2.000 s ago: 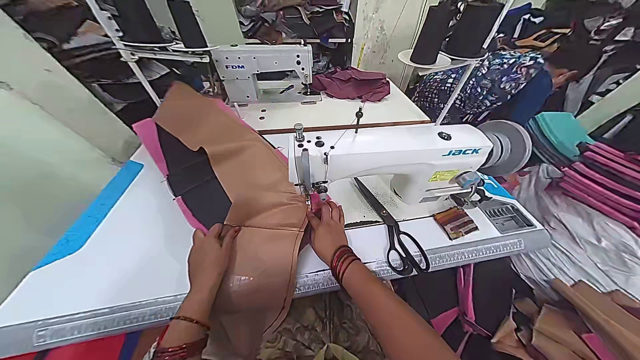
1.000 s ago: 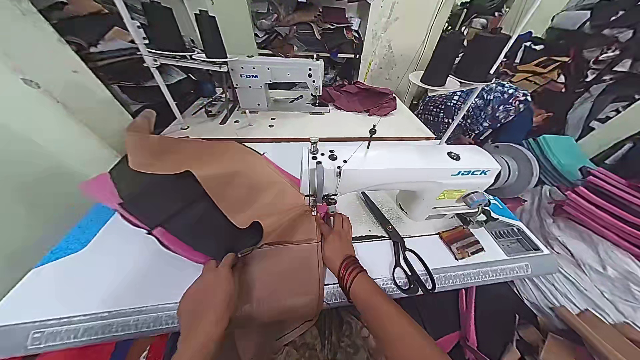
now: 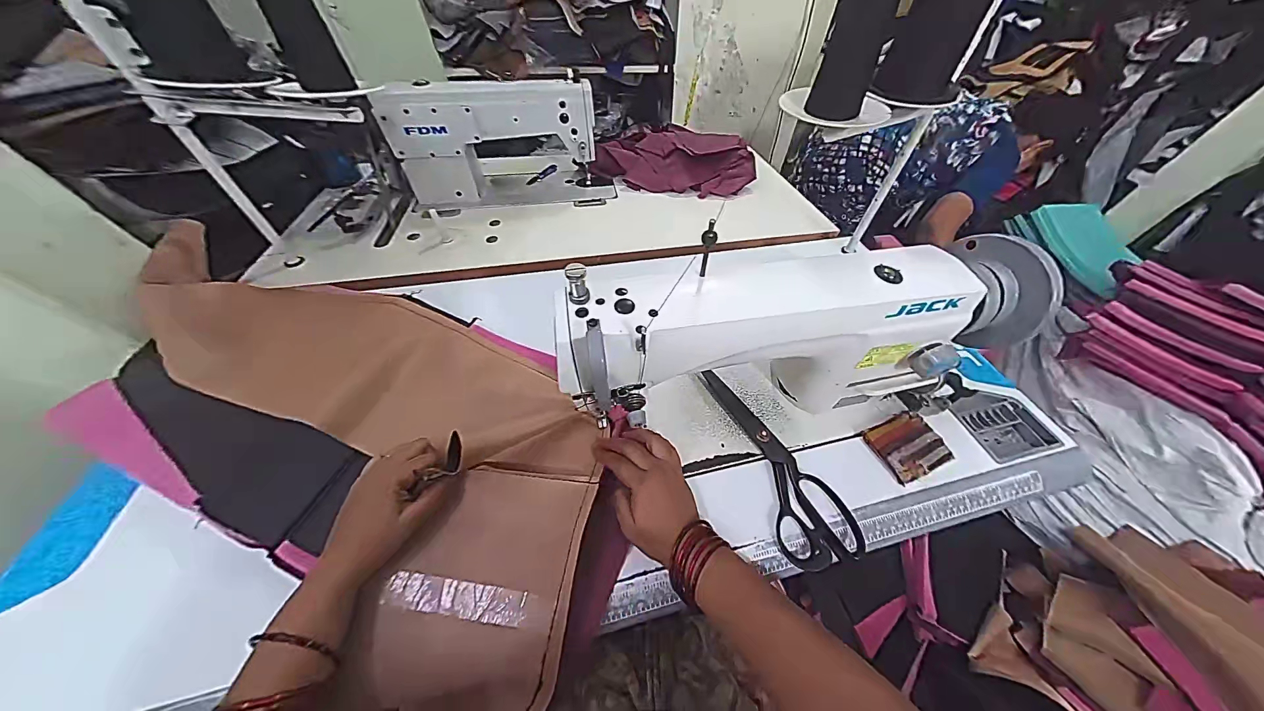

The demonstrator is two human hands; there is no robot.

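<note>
A tan fabric panel [image 3: 395, 365] with black and pink pieces lies across the bed of a white Jack sewing machine [image 3: 780, 306], its edge under the presser foot. My right hand [image 3: 647, 489] grips the pink edge of the fabric just in front of the needle area. My left hand [image 3: 405, 484], on the panel to the left, has its fingers closed on a small dark, pointed thing, perhaps a thread snipper or a fold; I cannot tell which. Black-handled fabric shears [image 3: 780, 464] lie right of my right hand. A strip of shiny clear tape [image 3: 459, 597] is on the tan fabric.
Behind stands an FDM sewing machine [image 3: 484, 138] with maroon cloth [image 3: 676, 160] beside it. Black thread cones [image 3: 844, 59] rise on stands. A striped patch [image 3: 907, 446] lies near the handwheel. Stacked pink-edged pieces [image 3: 1175, 346] are at right. A person in patterned clothing [image 3: 908, 158] sits beyond.
The tan fabric's upper part has spread out to the left and covers more of the black piece. My left hand has shifted on the panel, and the dark pointed thing now shows at its fingers.
</note>
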